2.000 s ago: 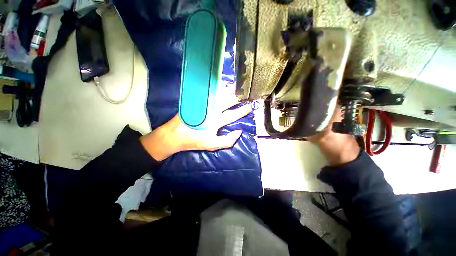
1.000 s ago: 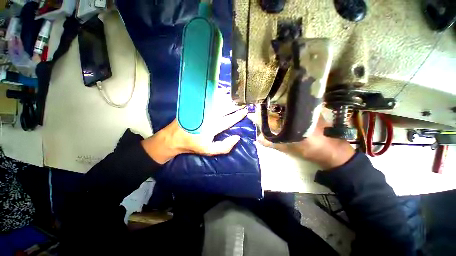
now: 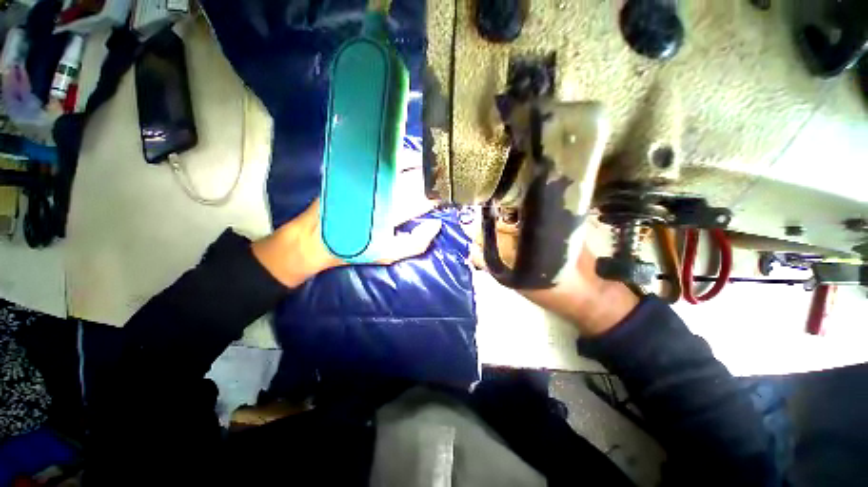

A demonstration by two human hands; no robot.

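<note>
The shiny navy quilted panel [image 3: 381,319] lies flat on the cream table, its right edge near the needle area. My left hand [image 3: 404,243] presses on the panel, partly hidden behind the teal lamp [image 3: 354,147]. My right hand [image 3: 571,290] is at the needle area, its fingers partly hidden behind the worn metal guard [image 3: 552,204]; whether they grip the panel's edge cannot be told. The sewing machine [image 3: 723,124] fills the upper right. The presser foot is hidden.
A black phone [image 3: 165,95] with a pale cable lies on the table at left. Scissors with red and orange loops [image 3: 706,266] and a red-handled tool [image 3: 817,309] lie right of the machine. Dark cloth strips [image 3: 90,105] and small bottles are at far left.
My right hand came left and towards the needle from behind the guard. My left hand's fingers have drawn closer together on the panel. The whole view has shifted slightly.
</note>
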